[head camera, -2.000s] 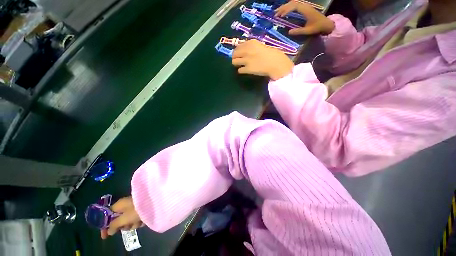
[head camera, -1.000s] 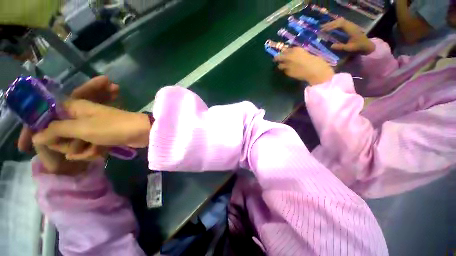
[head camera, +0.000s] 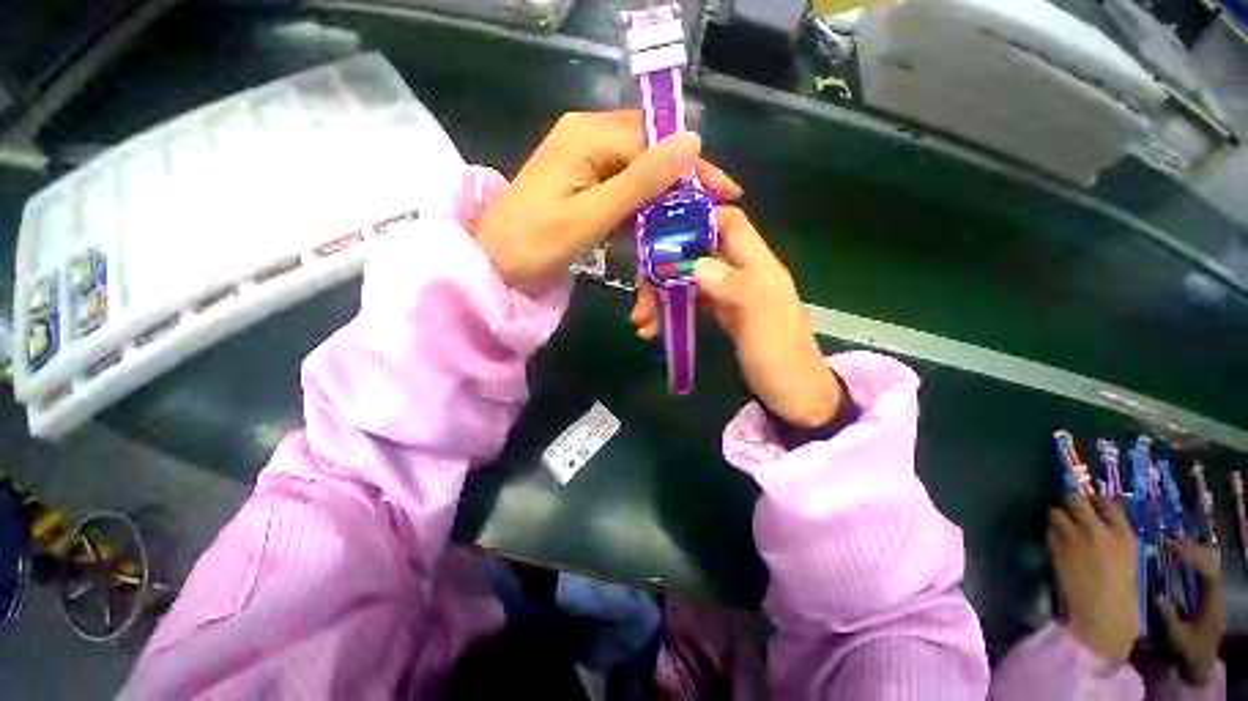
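Observation:
A smartwatch (head camera: 676, 236) with a purple-and-white strap is held up before me, its small square screen lit blue with red and green at the bottom. The strap hangs open, one part up and one part down. My left hand (head camera: 582, 192) grips it from the left, thumb on the strap above the body. My right hand (head camera: 769, 315) holds it from the right, thumb at the screen's lower corner. A white paper label (head camera: 582, 442) with fine print lies on the dark-green bench (head camera: 657, 527) below the watch.
White blister trays (head camera: 205, 164) are stacked at the left, with a few watch bodies (head camera: 89, 288) in the near left pockets. A pale strip (head camera: 958, 356) crosses the bench. At the lower right, another person's hands (head camera: 1099, 562) rest on several strapped watches (head camera: 1157, 500).
The view has swung left and down. The watch has moved from the left edge to the centre, now upright with its strap extended. The trays have come into view, and both my hands show clearly.

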